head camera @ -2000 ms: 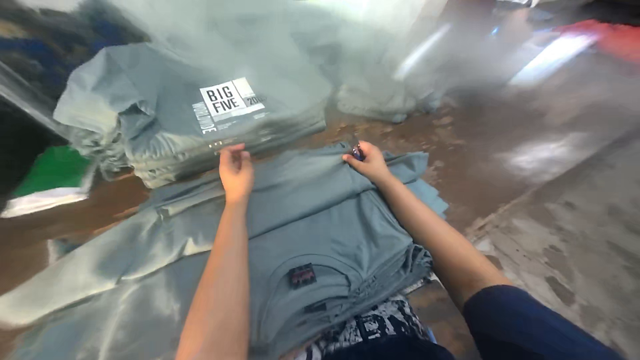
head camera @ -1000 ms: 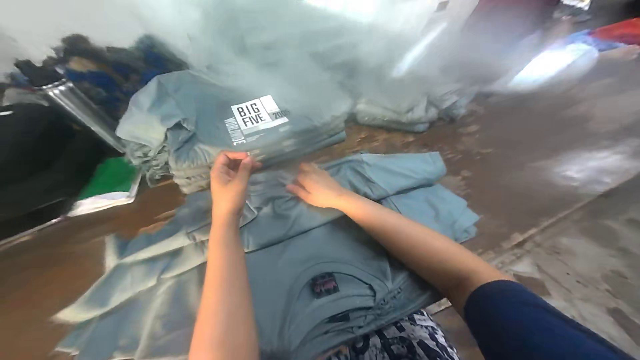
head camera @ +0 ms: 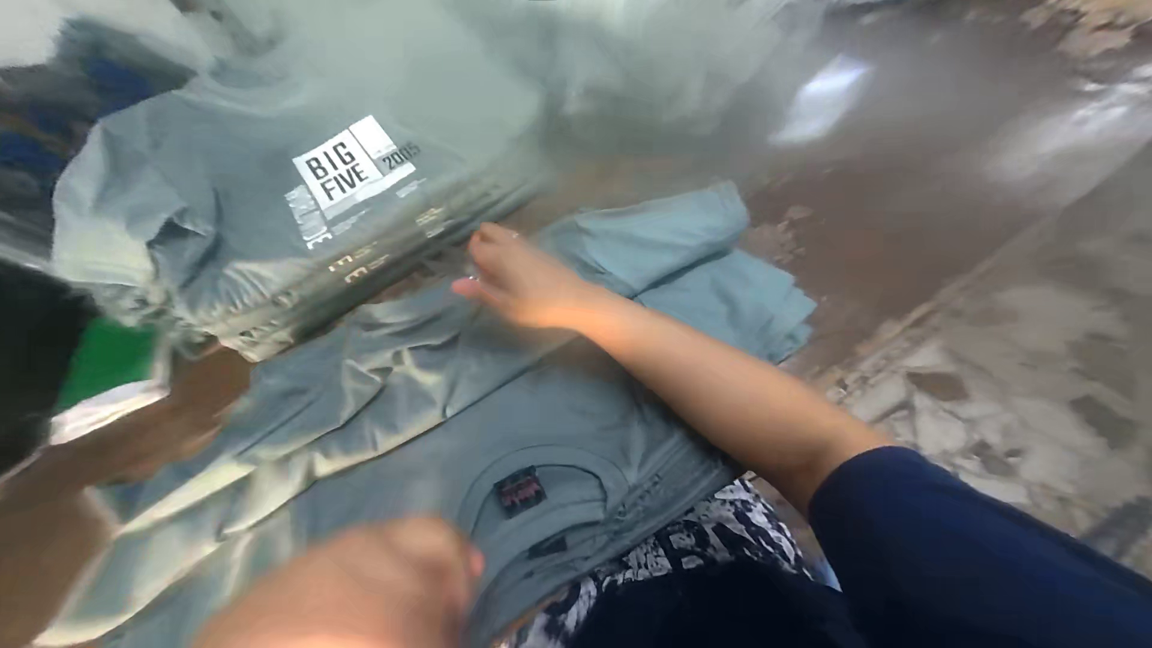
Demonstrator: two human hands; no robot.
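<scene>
Several grey-blue T-shirts [head camera: 558, 405] lie stacked in front of me, the neckline with a dark neck label [head camera: 520, 490] facing my body. My right hand [head camera: 522, 274] is over the far edge of the top shirt, its thumb and fingers close together; a small shiny thing shows near the thumb, too small to name. Whether it pinches cloth is not clear. My left hand [head camera: 396, 576] is blurred, low over the near left part of the shirts, its fingers mostly hidden.
Beyond lies a second pile of grey T-shirts [head camera: 243, 180] with a white and black chest print. A green and white item [head camera: 112, 364] is at the left. The piles rest on a brown, worn surface [head camera: 864, 216]; a mosaic-like stone floor [head camera: 999, 405] shows at the right.
My left hand has left the far edge of the shirts and come back toward my body. My right hand stays near the far edge. The cloth at the left looks more bunched than two seconds ago.
</scene>
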